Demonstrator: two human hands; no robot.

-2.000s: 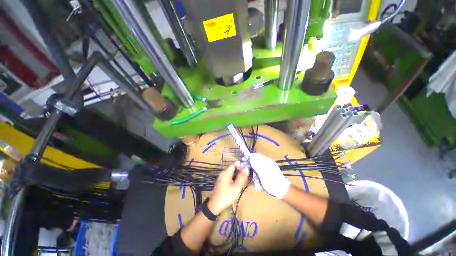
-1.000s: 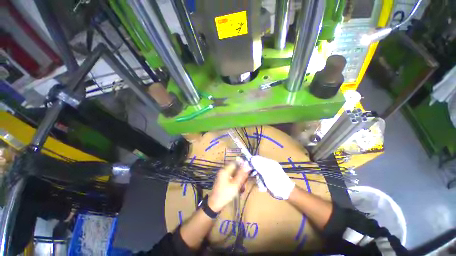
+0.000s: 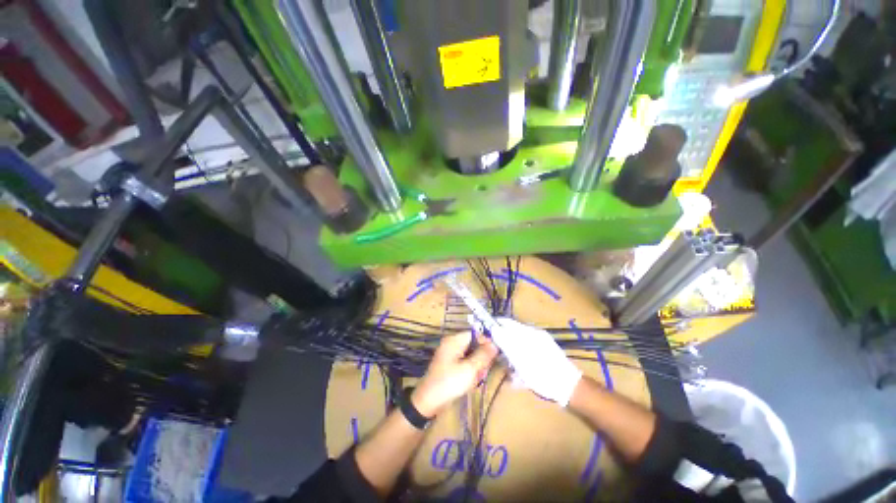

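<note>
My left hand (image 3: 454, 371), bare with a black wristband, has its fingers closed near the lower end of a narrow silver metal strip (image 3: 472, 299). My right hand (image 3: 532, 360), in a white glove, holds the strip from the right. The strip slants up and left from between my hands. Thin black cables (image 3: 609, 341) spread left and right of my hands, and some run up and down past them. What my fingertips grip is small and partly hidden. Cardboard with blue marks (image 3: 378, 403) lies under the work.
A green platen (image 3: 511, 234) stands behind the hands, with green-handled cutters (image 3: 393, 228) on it. Shiny tie bars (image 3: 346, 118) rise above it. Square metal tubes (image 3: 678, 278) stand at right. A white bucket (image 3: 776, 418) is lower right, a blue crate (image 3: 144, 462) lower left, a padded frame (image 3: 167, 334) at left.
The view has shifted, so the press sits slightly further right. My hands stay together at the strip, with small finger movements of my left hand.
</note>
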